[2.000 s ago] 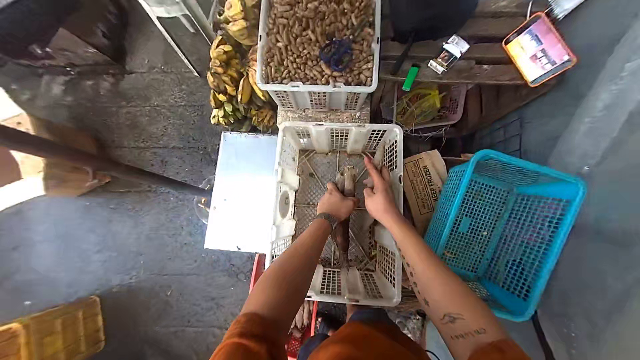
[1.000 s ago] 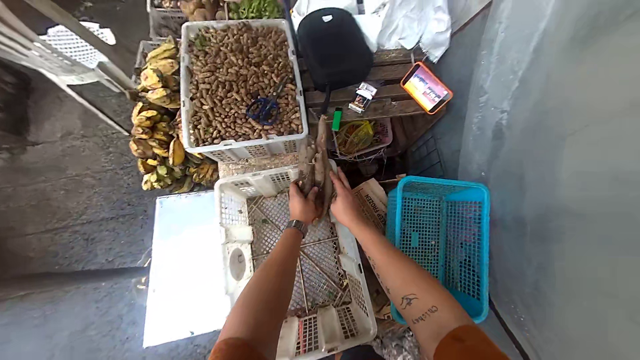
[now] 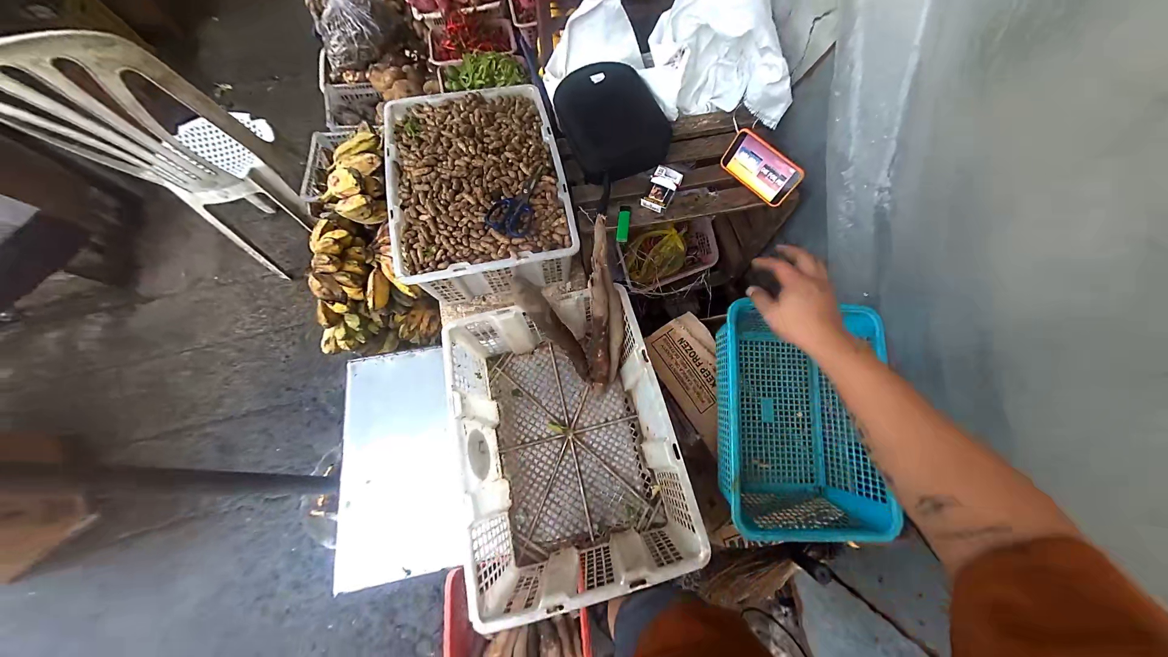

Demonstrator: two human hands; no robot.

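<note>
My right hand [image 3: 798,297] is above the far end of the blue plastic basket [image 3: 881,420], fingers curled around a small dark object [image 3: 765,279] that I cannot make out. My left hand is out of view; only an orange-brown sleeve shows at the bottom edge. Long brown roots, apparently cassava [image 3: 599,315], lean together at the far end of the white plastic crate [image 3: 680,497], their tips reaching past its rim. Behind it, blue-handled scissors [image 3: 509,217] lie on peanuts [image 3: 465,173] in another white crate.
Banana bunches [image 3: 342,265] and a plastic chair [image 3: 137,137] are at the left. A wooden slatted surface [image 3: 707,151] holds a black rounded item [image 3: 611,119], a cigarette pack [image 3: 661,188] and an orange-cased phone [image 3: 763,167]. Flattened cardboard [image 3: 684,365] lies between crate and basket. A wall borders the right.
Both hands held the roots one second ago; now they rest against the crate's far end, released. My right hand has moved right, over the blue basket, and my left hand has left the view.
</note>
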